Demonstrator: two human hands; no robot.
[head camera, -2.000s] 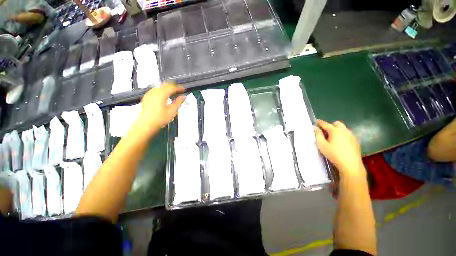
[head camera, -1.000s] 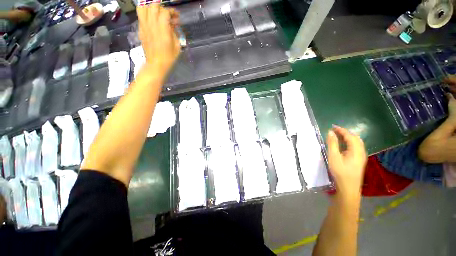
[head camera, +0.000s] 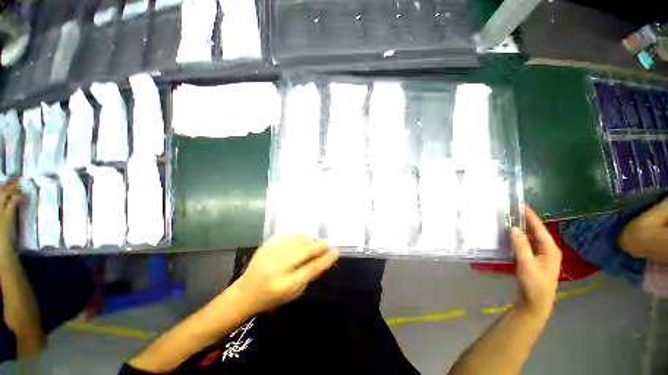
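A clear tray (head camera: 518, 183) of white wrapped phones (head camera: 388, 124) lies on the green bench in front of me. A hazy, shiny clear layer appears to cover it; whether this is a second tray is hard to tell. One back-row pocket, right of the middle, holds no white sleeve. My left hand (head camera: 289, 272) holds the near edge, left of centre, fingers over the rim. My right hand (head camera: 538, 260) holds the near right corner. A flat stack of white sleeves (head camera: 225, 109) lies beyond the bare green strip left of the tray.
A neighbouring tray of bluish-white wrapped phones (head camera: 108, 201) lies left, with another person's hand (head camera: 10, 209) at it. Dark stacked trays (head camera: 366, 33) stand on the far side beside a grey post (head camera: 510, 22). A tray of purple phones (head camera: 636, 135) and another person's arm (head camera: 644, 228) are at right.
My left hand has come back from the far trays to the near tray edge. My right hand is now on the near right corner. The tray looks hazier, and the view has shifted.
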